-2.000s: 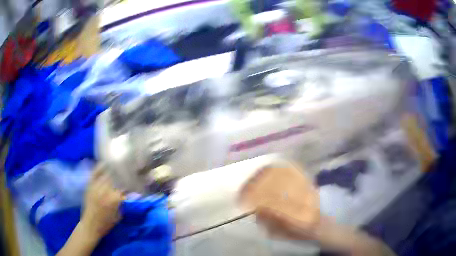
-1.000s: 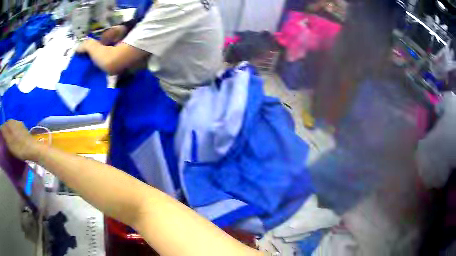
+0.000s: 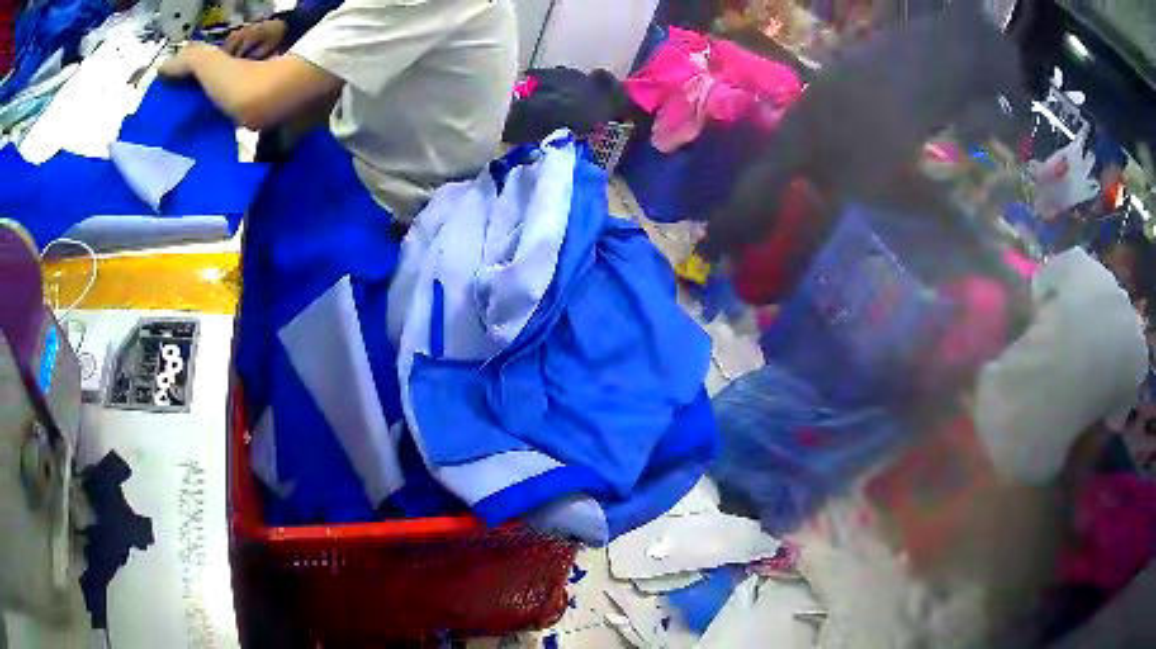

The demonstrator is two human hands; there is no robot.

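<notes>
A red basket (image 3: 406, 577) stands at the lower centre left, heaped above its rim. Royal blue panels (image 3: 298, 235) lie in its left part. A bundle of mid-blue and light blue pieces (image 3: 583, 342) bulges over its right side. Neither of my hands is in view. The end of the sewing machine (image 3: 28, 507) shows at the left edge, on the white table (image 3: 190, 545) with its dark worn patch.
Another person in a pale shirt (image 3: 425, 95) works at a table with royal blue cloth (image 3: 76, 197) at upper left. A second, blurred person (image 3: 887, 279) is at right. Pink cloth (image 3: 710, 89) is heaped behind. White scraps (image 3: 691, 545) lie on the floor.
My outstretched arm, seen a second ago, has left the picture. The view has swung right from the machine to the basket, and the basket's front now shows.
</notes>
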